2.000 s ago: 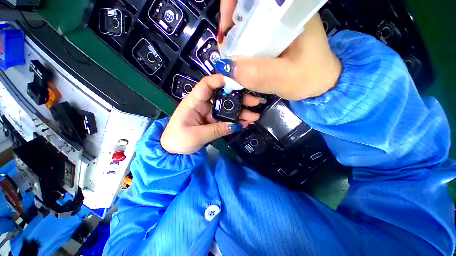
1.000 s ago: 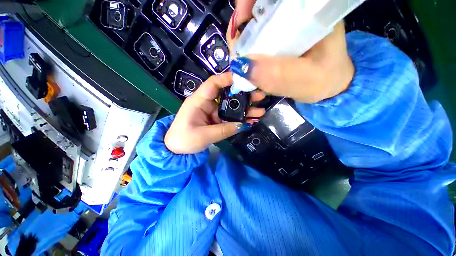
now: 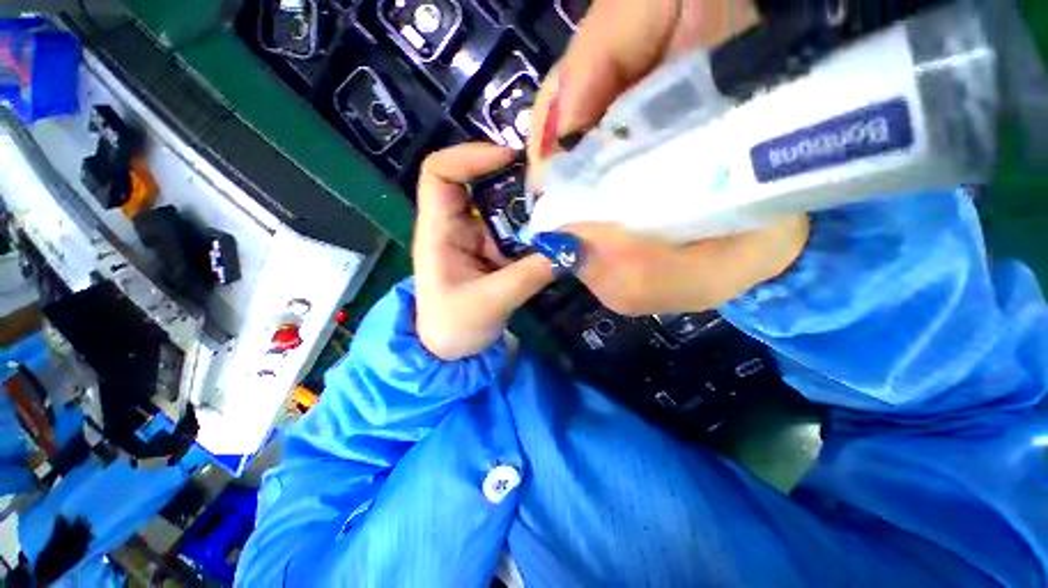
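Observation:
My right hand (image 3: 678, 270) grips a large white translucent glue syringe (image 3: 713, 144) with a dark blue label, lying nearly level with its wide end to the right. Its narrow end points at a small black housing (image 3: 502, 207) with a round ring. My left hand (image 3: 460, 253) pinches this housing between thumb and fingers. The blue needle tip is at the housing's lower edge, close to both thumbs; whether it touches cannot be told. The black blister tray (image 3: 442, 98) lies beneath and beyond the hands, with housings in several pockets.
A white fixture (image 3: 276, 402) with a red button stands at the left, with black blocks (image 3: 175, 255) and orange parts on it. A blue plastic bin (image 3: 40, 69) is at the far left. The green worktop (image 3: 259, 115) shows beside the tray.
The syringe has swung lower towards level and its label now shows. Its tip has moved from the housing's upper edge to its lower edge. My left hand has turned and still holds the housing.

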